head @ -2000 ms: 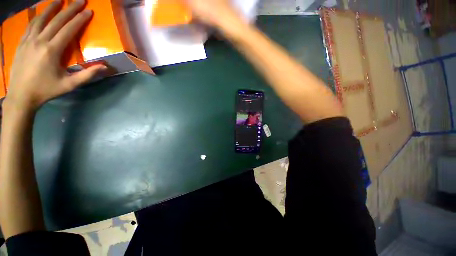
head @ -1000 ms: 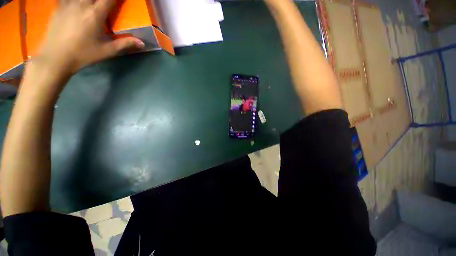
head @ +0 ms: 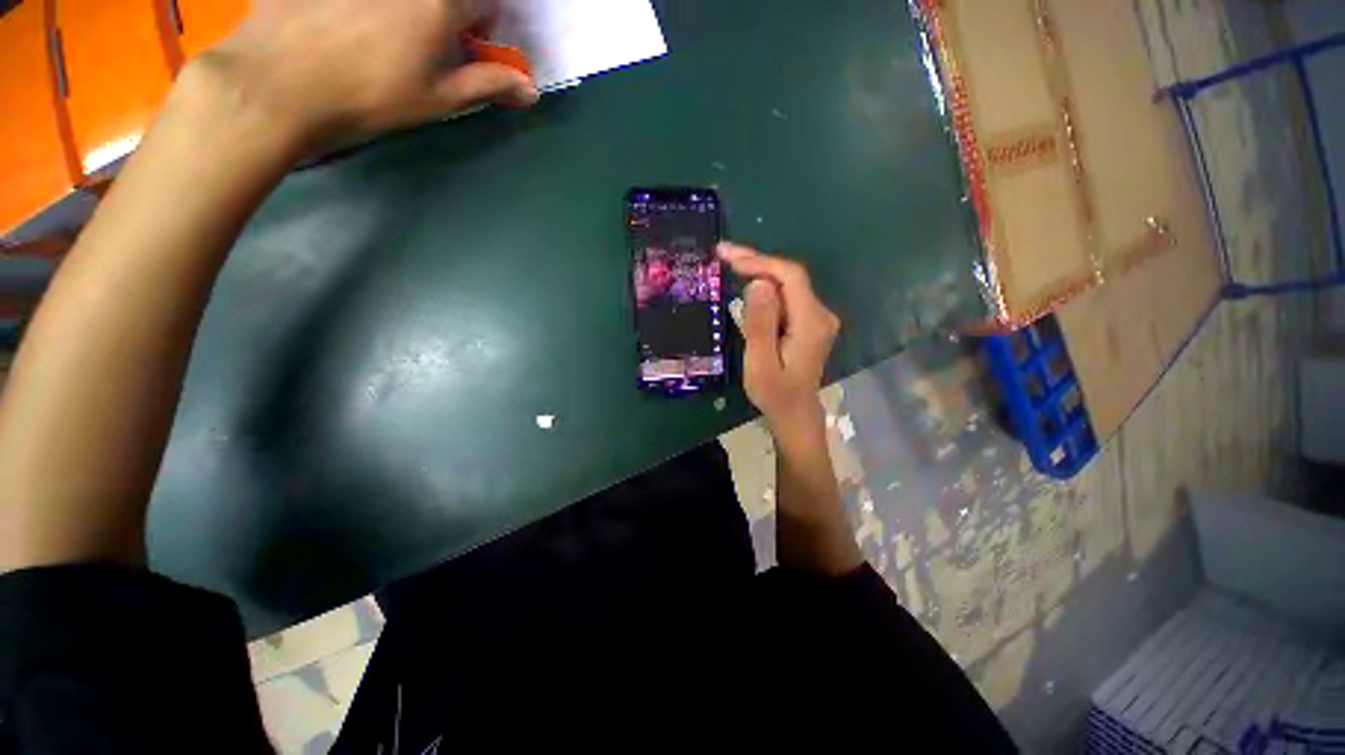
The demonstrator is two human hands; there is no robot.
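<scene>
A black smartphone (head: 679,292) with a lit screen lies flat on the green bench. My right hand (head: 785,322) is at its right edge, index finger extended to the screen's edge, holding nothing that I can see. Orange product boxes (head: 111,74) stand in a row at the upper left. My left hand (head: 362,67) lies over the end of the row, its thumb by a small orange flap (head: 499,56); the frame's top edge cuts it off, and its grip is hidden. A white carton flap (head: 598,33) sticks out to the right of it.
The green bench top (head: 428,354) has small white scraps on it. A large brown corrugated carton (head: 1018,148) with red-printed tape is at the right. A blue plastic crate (head: 1044,395) is beside it. A blue metal frame (head: 1202,185) and grey stacked items (head: 1224,664) are farther right.
My right hand has come down from the top edge to the phone. My left hand has shifted right and up along the boxes. The view has shifted, and the phone's screen picture differs.
</scene>
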